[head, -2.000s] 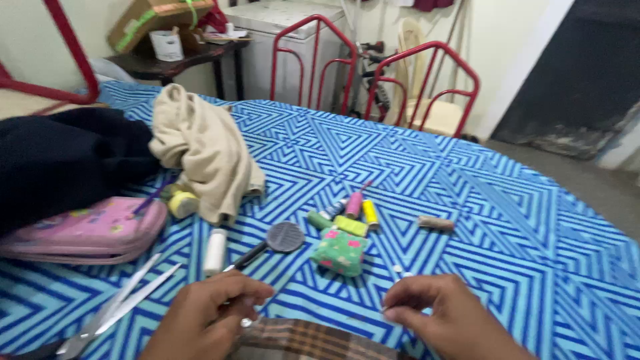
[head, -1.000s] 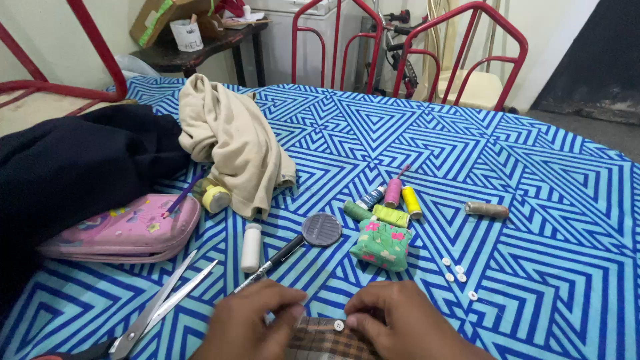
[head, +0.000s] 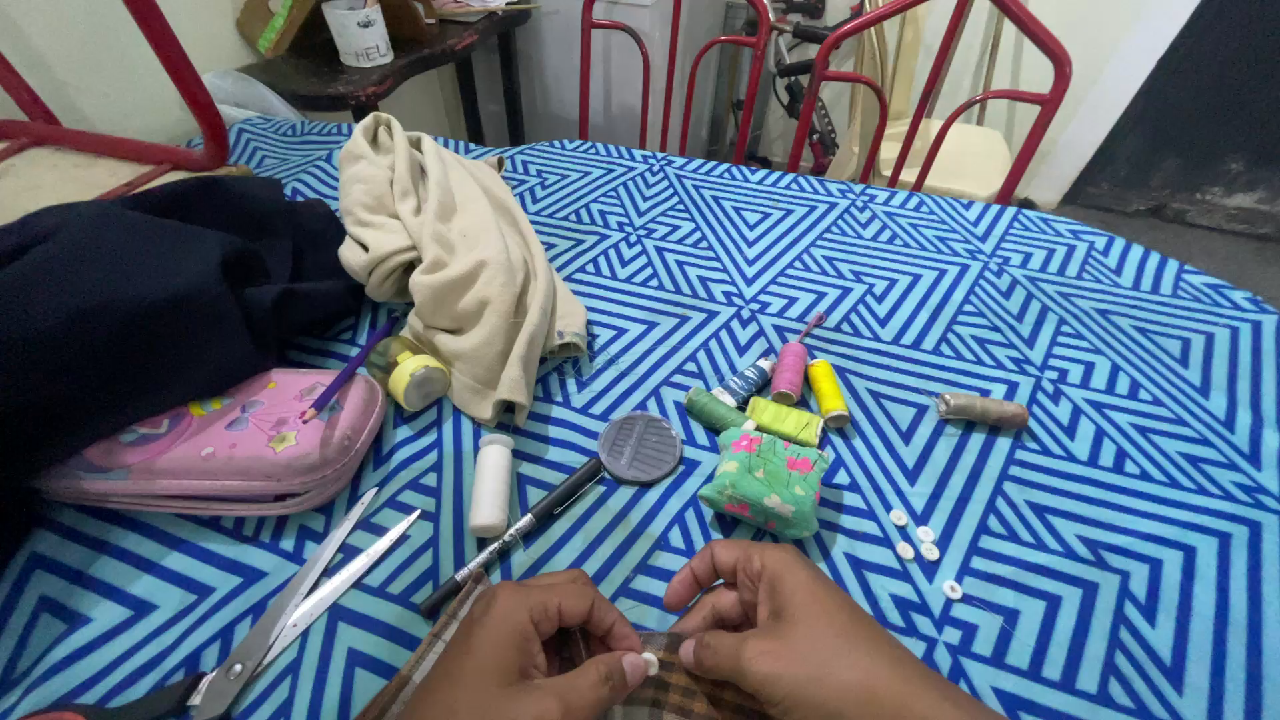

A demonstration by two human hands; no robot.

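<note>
Brown plaid fabric [head: 640, 702] lies at the near edge, under both hands. My left hand [head: 545, 650] pinches it, thumb and forefinger at a small white button [head: 650, 663] lying on the cloth. My right hand [head: 765, 630] is just right of the button, its thumb near the cloth and its fingers curled; whether it holds a needle or thread cannot be seen. Beyond the hands sits a green floral pincushion [head: 768, 482] with pins in it, touching a yellow-green thread spool [head: 785, 421]. Several loose white buttons [head: 929, 551] lie to the right.
Open scissors [head: 290, 610], a black pen [head: 515, 535], a white bottle [head: 491, 485] and a round grey disc [head: 640, 447] lie left of centre. Farther left are a pink case [head: 220, 440], dark cloth [head: 160, 290] and beige cloth [head: 450, 260]. A grey-brown spool [head: 983, 411] lies right.
Two seconds ago my hands were apart above the table; they have come together at the plaid fabric. Since one second ago, my right hand's fingers have lifted off the cloth somewhat.
</note>
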